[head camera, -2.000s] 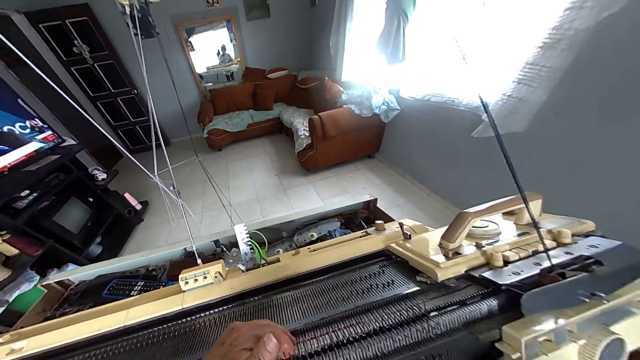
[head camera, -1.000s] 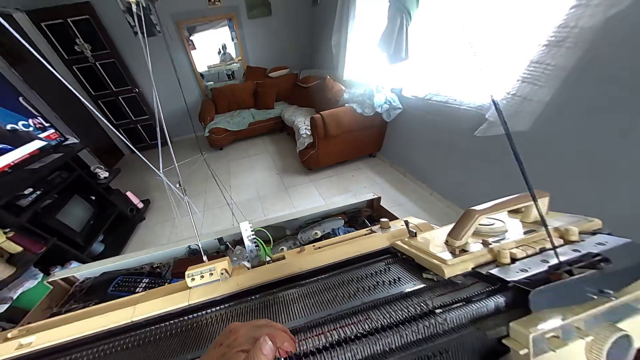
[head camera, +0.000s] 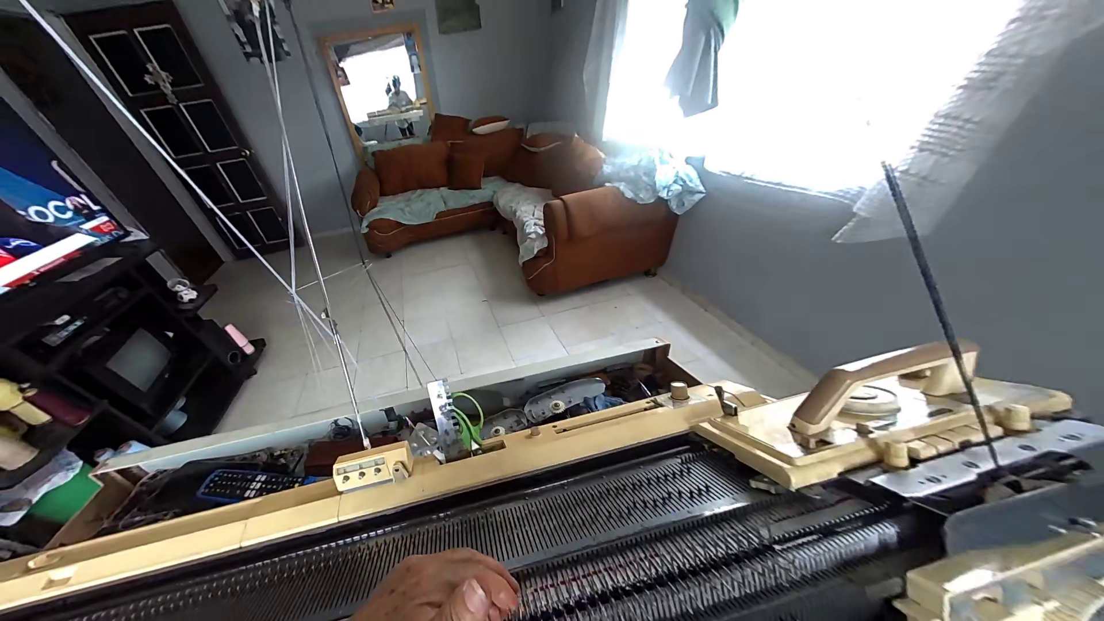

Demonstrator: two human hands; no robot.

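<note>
One hand shows at the bottom centre, apparently my left hand (head camera: pixel 444 588), over the needle beds of a knitting machine (head camera: pixel 552 509). Its fingers are curled at the needles; whether they hold anything is hidden. My right hand is out of view. Right of the hand, the cream knitting carriage (head camera: pixel 880 423) with its brown-topped handle (head camera: pixel 871 384) rests on the machine's right part. A dark strand of yarn (head camera: pixel 936 302) runs down into it. A second cream carriage part (head camera: pixel 1018 582) lies at the lower right corner.
Behind the bed lies a long tray (head camera: pixel 379 401) with a blue-edged remote control (head camera: pixel 250 486), green cord (head camera: pixel 468 418) and small parts. Thin rods and strands rise from the counter (head camera: pixel 373 468). Farther off are a brown sofa (head camera: pixel 595 233), a television (head camera: pixel 43 207) and a black stand (head camera: pixel 129 345).
</note>
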